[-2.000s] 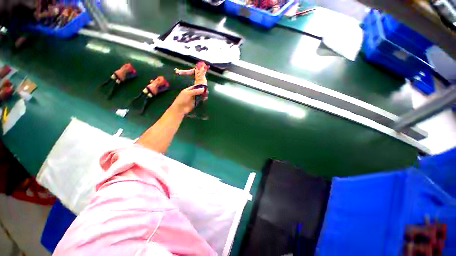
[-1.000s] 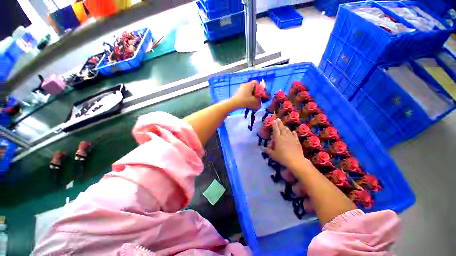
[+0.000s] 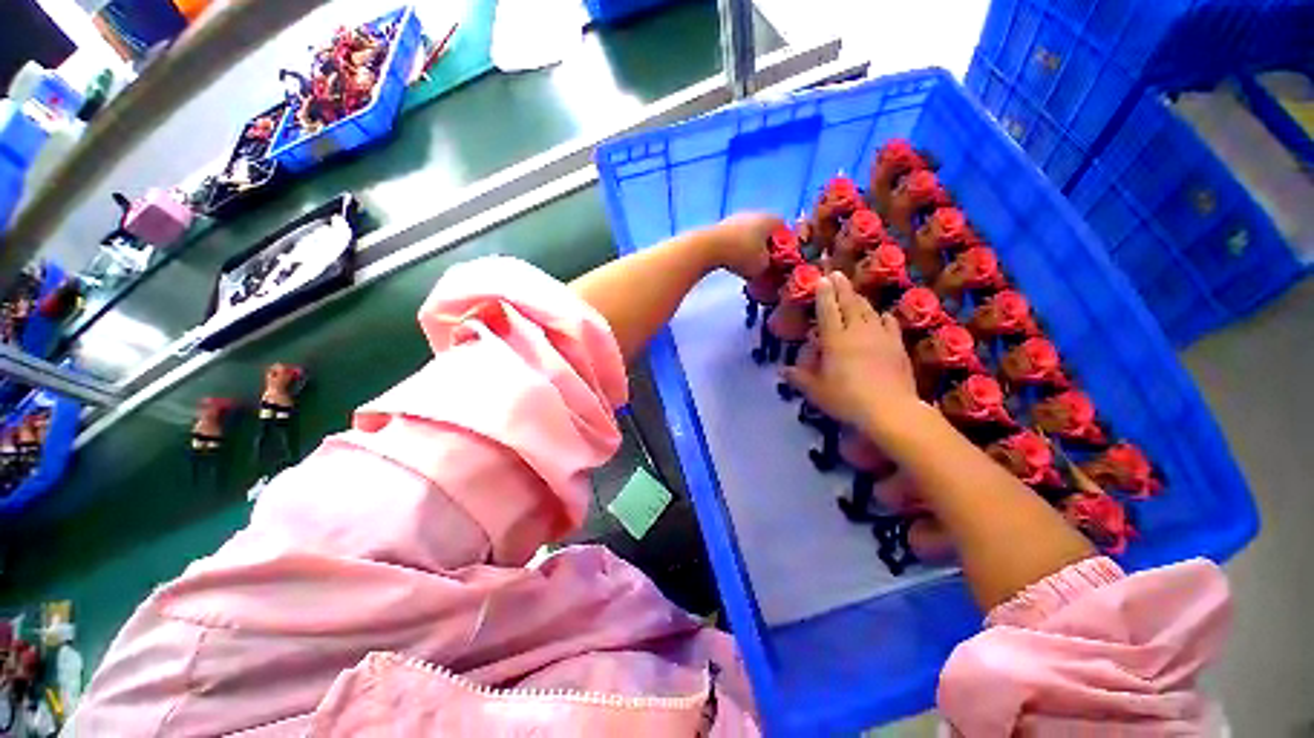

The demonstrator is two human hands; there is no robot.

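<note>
The blue crate (image 3: 692,476) lies before me with a white liner sheet (image 3: 749,534) on its floor. Rows of figures with red rose-like heads (image 3: 980,398) and thin black legs lie on the liner. My left hand (image 3: 747,245) is at the crate's far left corner, its fingers around a figure (image 3: 783,248) whose red head and dark legs show at the end of the row. My right hand (image 3: 860,353) lies flat over the figures beside it, fingertips against a red head (image 3: 804,283); what is under the palm is hidden.
Two figures (image 3: 281,392) lie on the green conveyor (image 3: 346,375) at left. A black parts tray (image 3: 281,274) and a blue bin of red pieces (image 3: 346,94) stand beyond. A pale green slip (image 3: 640,502) lies left of the crate. Stacked blue crates (image 3: 1153,159) stand at right.
My left hand has lowered its figure from above the crate's corner to the end of the row. My right hand stays on the figures. The view has shifted, and the crate sits slightly higher and closer.
</note>
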